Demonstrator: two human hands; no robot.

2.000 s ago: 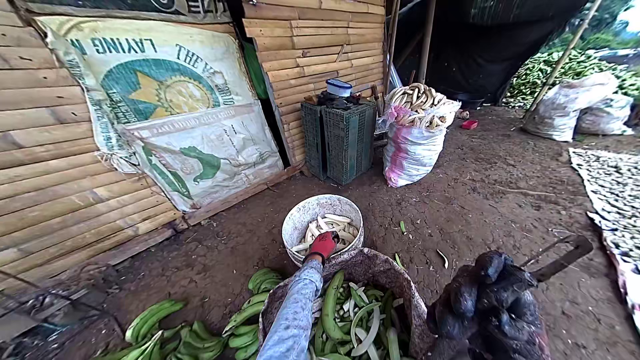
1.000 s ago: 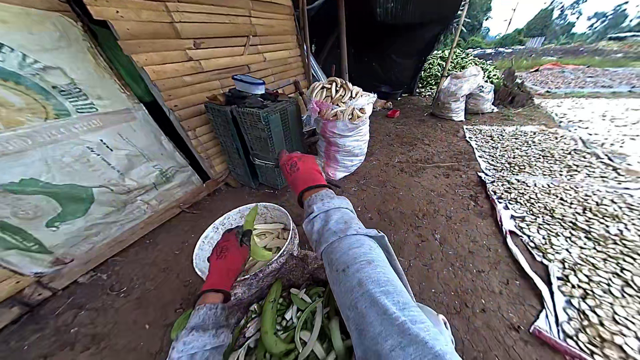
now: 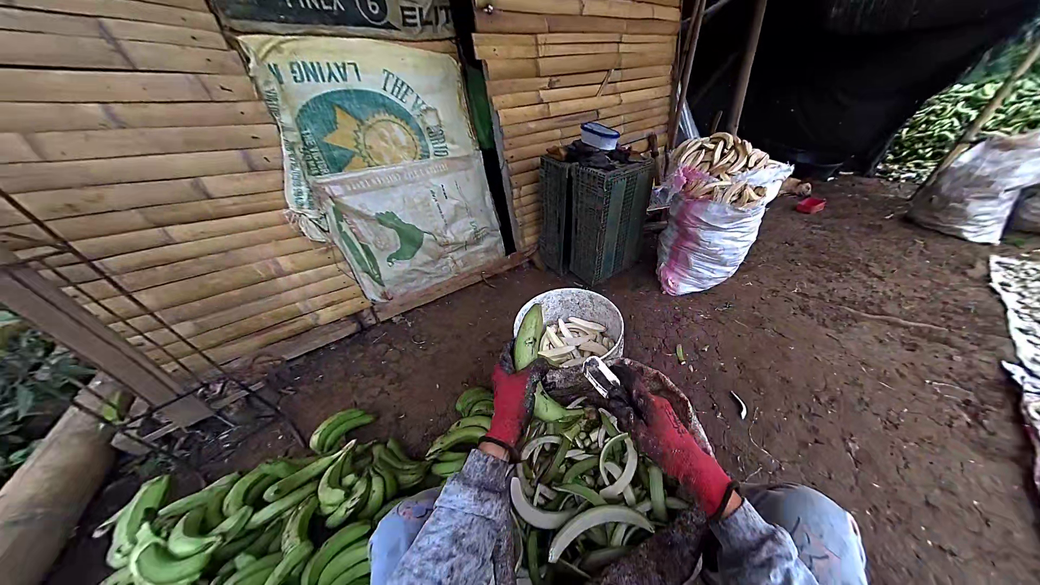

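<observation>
My left hand (image 3: 513,398), in a red and dark work glove, grips a green plantain (image 3: 529,337) that points up beside the bucket. In my right hand (image 3: 662,431), gloved alike, is a peeler with a pale metal head (image 3: 600,377), held close to the plantain's right. Peeled pale plantains (image 3: 573,340) lie in the white bucket (image 3: 613,313) just beyond my hands. Below them, between my knees, an open sack holds plantain peels (image 3: 601,516). Unpeeled green plantains (image 3: 309,504) are heaped on the ground at the left.
Green crates (image 3: 609,219) stand against the bamboo wall (image 3: 138,122), with a white sack of peels (image 3: 711,244) beside them. A small red container (image 3: 810,205) lies on the bare soil. More white sacks (image 3: 967,191) and a sheet with spread pieces (image 3: 1020,325) are at the right.
My right arm, reaching forward a second ago, is drawn back, with the peeler now visible in that hand. The left hand still has a green plantain. The view has swung back left.
</observation>
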